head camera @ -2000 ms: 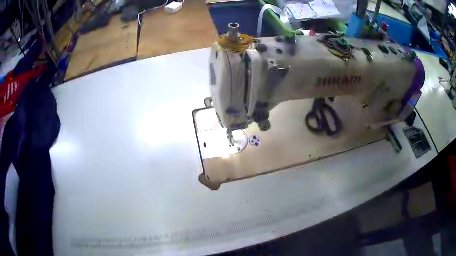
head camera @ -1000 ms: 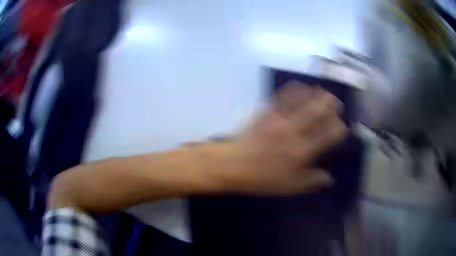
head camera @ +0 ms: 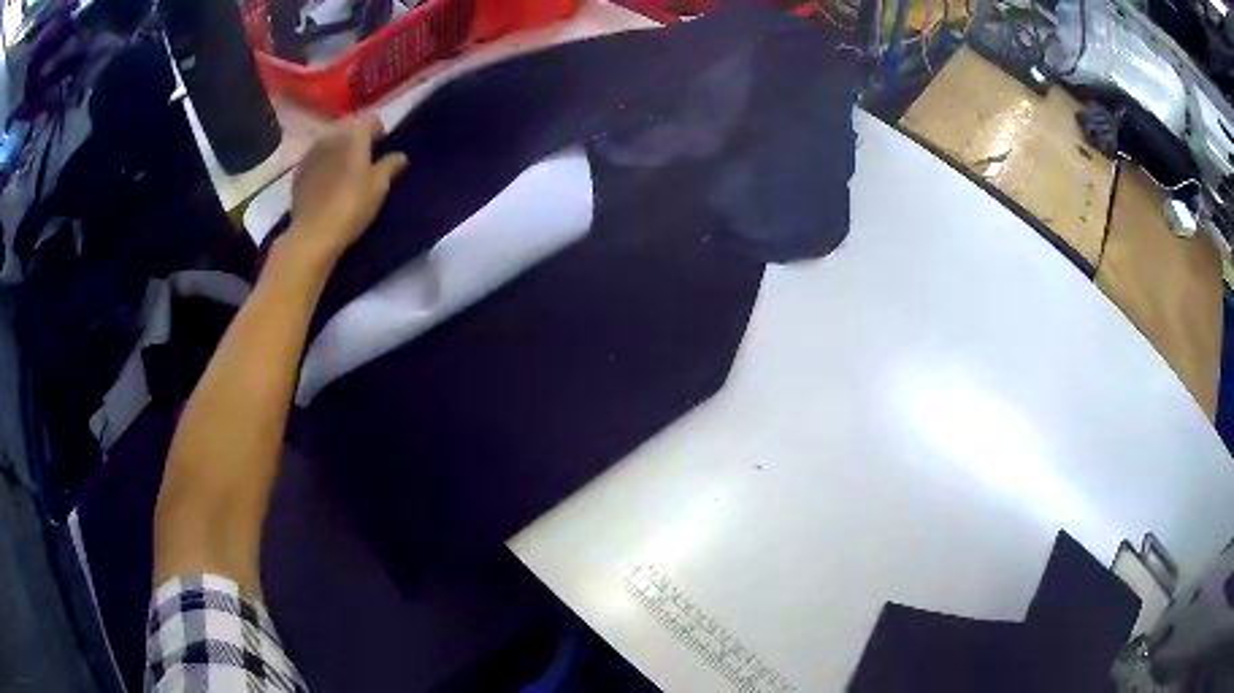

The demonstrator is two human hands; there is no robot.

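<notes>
Large dark garment panels lie spread over the left part of the table and hang over its front edge. A white panel shows as a long curved strip among them. My left hand is at the far left edge of the dark cloth, its thumb apart from the fingers; whether it grips the cloth is unclear. My right hand is out of the picture. A smaller dark cut piece with a stepped edge lies at the lower right, beside metal parts of the sewing machine, which is cut off by the picture's edge.
Red plastic baskets stand behind the cloth at the upper left. A black cylindrical object is left of them. The white table carries a printed ruler scale near its front edge. Brown boards lie beyond the table.
The view has swung left, away from the machine. My left hand has moved from the dark piece beside the machine to the large panels' far left edge. The dark piece now lies without a hand on it.
</notes>
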